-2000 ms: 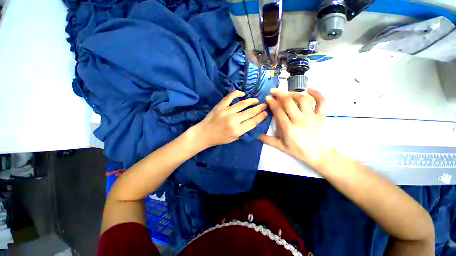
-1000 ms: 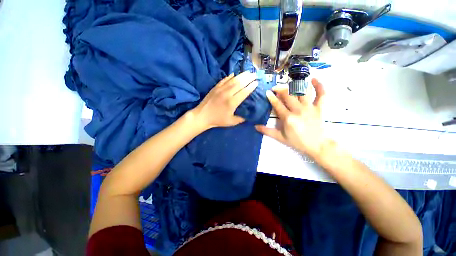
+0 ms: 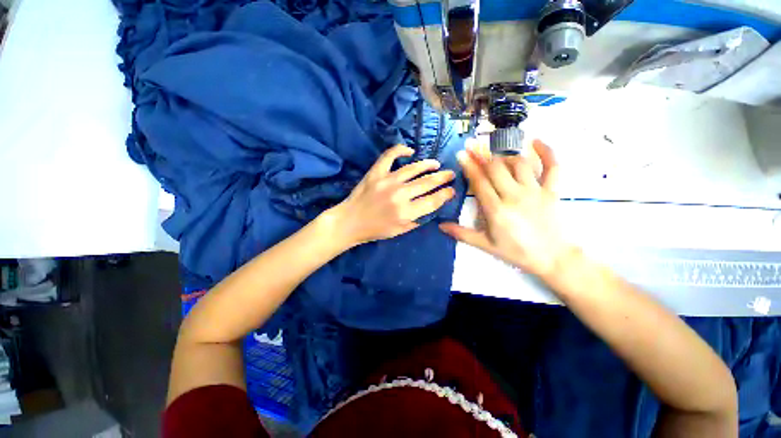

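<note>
The blue garment piece (image 3: 385, 282) lies under my left hand and hangs over the table's front edge. Its gathered section (image 3: 428, 128) shows puckered just left of the presser foot and needle (image 3: 467, 124). My left hand (image 3: 396, 198) lies flat on the cloth with fingers apart, pointing right. My right hand (image 3: 514, 201) rests at the cloth's right edge, thumb and fingers spread, fingertips just below the needle area. A ribbed black-and-silver knob (image 3: 507, 128) stands right of the needle, above my right fingers. Any cloth under my right palm is hidden.
The sewing machine head (image 3: 505, 56) crosses the top right. A crumpled blue heap (image 3: 231, 94) covers the table left of the needle. A ruler strip (image 3: 715, 273) runs along the front edge. A blue crate (image 3: 270, 372) and more blue cloth (image 3: 591, 368) are below table level.
Since one second ago, my left hand has moved slightly down and right, away from the presser foot, and the gathered section shows more. The whole view has also shifted a little.
</note>
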